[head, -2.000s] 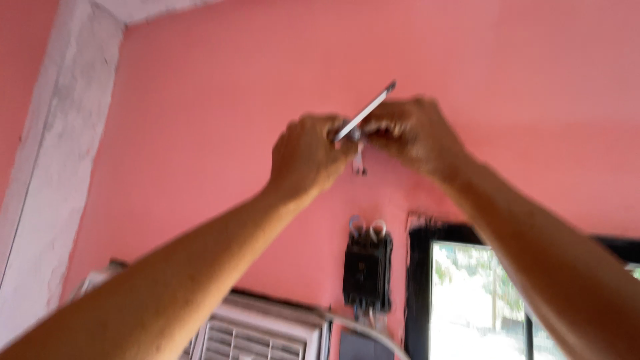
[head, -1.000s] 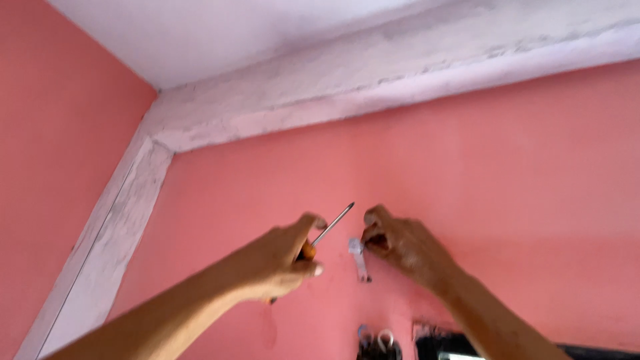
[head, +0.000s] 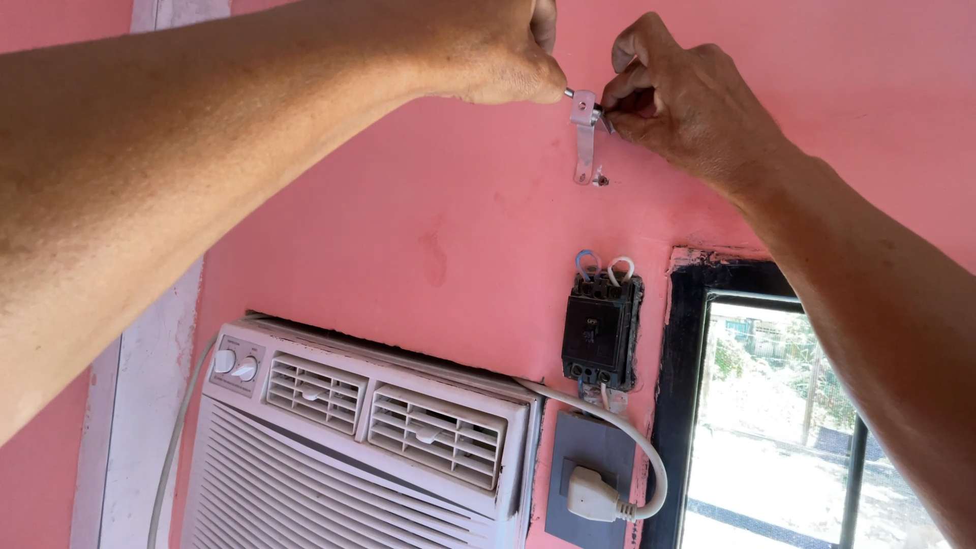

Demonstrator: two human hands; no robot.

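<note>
My left hand [head: 515, 57], partly cut off by the top edge, has its fingers closed around a screwdriver [head: 569, 92]. Only a short length of the steel shaft shows between those fingers and a small metal bracket [head: 584, 141]; the handle is hidden. The bracket is a bent strip with holes, close to the pink wall. To its right, the thumb and fingers of my right hand [head: 656, 103] pinch at its side, where a small dark piece shows. Whether they also hold a screw cannot be told. A small hole or fixing [head: 601, 181] marks the wall beside the bracket's lower end.
Below are a black circuit breaker [head: 592, 332] with looped blue and white wires, and a grey outlet plate [head: 568, 442] with a white plug [head: 591, 494] and cord. A window air conditioner [head: 343, 457] stands lower left. A black-framed window [head: 675, 396] is at right.
The hands, apart one second ago, are now close together on both sides of the bracket. The screwdriver, earlier pointing up and clear of the bracket, is now at it. The view has tilted down.
</note>
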